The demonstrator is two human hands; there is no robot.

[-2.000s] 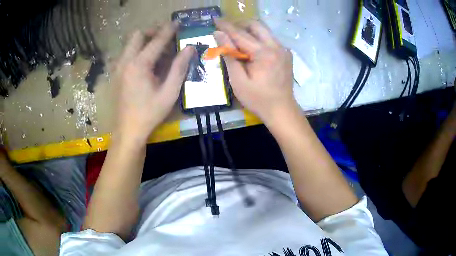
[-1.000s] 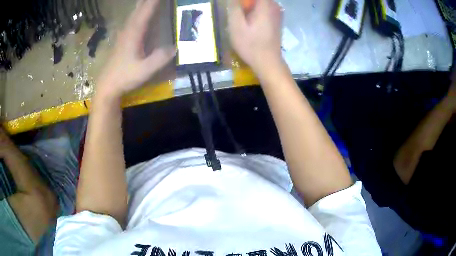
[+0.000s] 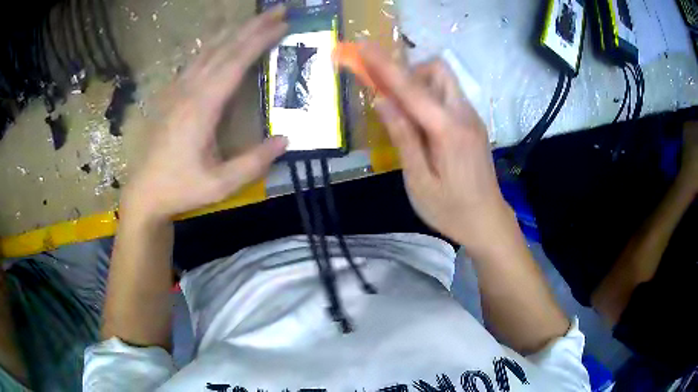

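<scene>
A power bank unit (image 3: 321,115) lies at the bench edge, its white cell face up with a dark patch and yellow edging. Its top end is cut off by the frame. Three black cables (image 3: 312,218) hang from its near end over my shirt. My left hand (image 3: 191,122) is at the unit's left side, thumb on its lower left corner and fingertips at its upper left. My right hand (image 3: 440,142) is blurred, to the right of the unit, holding an orange hand tool (image 3: 353,61) whose tip is at the cell's upper right edge.
The brown board is edged with yellow tape (image 3: 65,236). Black cables and dark scraps (image 3: 119,103) lie at the left. Two more units (image 3: 564,34) with hanging cables lie on the white surface (image 3: 513,92) at the right. Another person's arm (image 3: 650,222) is at the right edge.
The view dipped and came back. My left thumb has moved from the dark patch to the unit's lower left corner. My right hand has shifted right, with the tool now at the cell's right edge.
</scene>
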